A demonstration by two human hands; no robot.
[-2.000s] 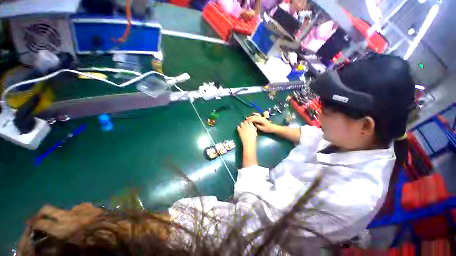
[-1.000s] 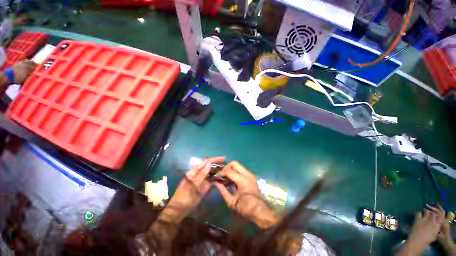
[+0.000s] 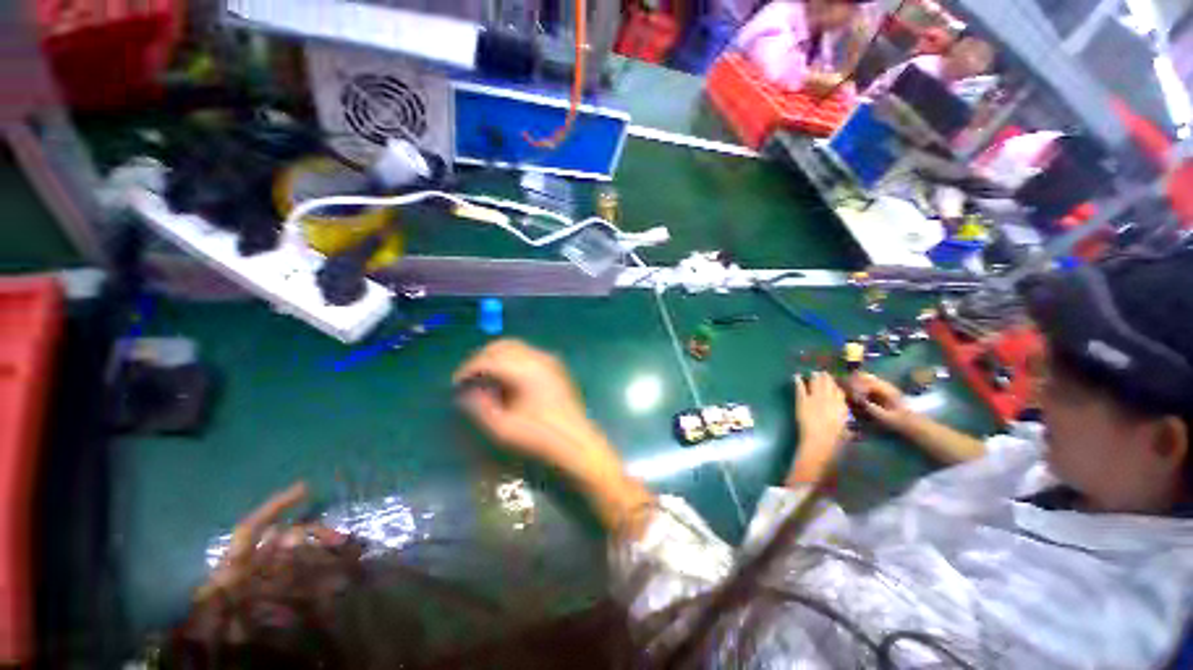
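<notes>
My right hand (image 3: 530,403) is over the green mat near the centre. Its fingertips are closed on a small dark piece, probably a device unit (image 3: 483,387). My left hand (image 3: 268,547) is low at the left, blurred and partly covered by strands of hair. Some of its fingers stand apart, but its palm is hidden and I cannot tell if it holds anything. Shiny clear material (image 3: 380,522) lies beside it. A short row of device units (image 3: 714,422) sits on the mat to the right of my right hand.
A red tray (image 3: 26,445) is cut off at the left edge, with a black holder (image 3: 168,393) beside it. A white power strip (image 3: 249,259), a blue cap (image 3: 491,316) and a rail (image 3: 510,276) lie beyond my hands. A person in a dark cap (image 3: 916,550) works close at right.
The view has swung right. My hands, together around a dark piece a second ago, are now apart; my right hand has moved forward with a dark piece.
</notes>
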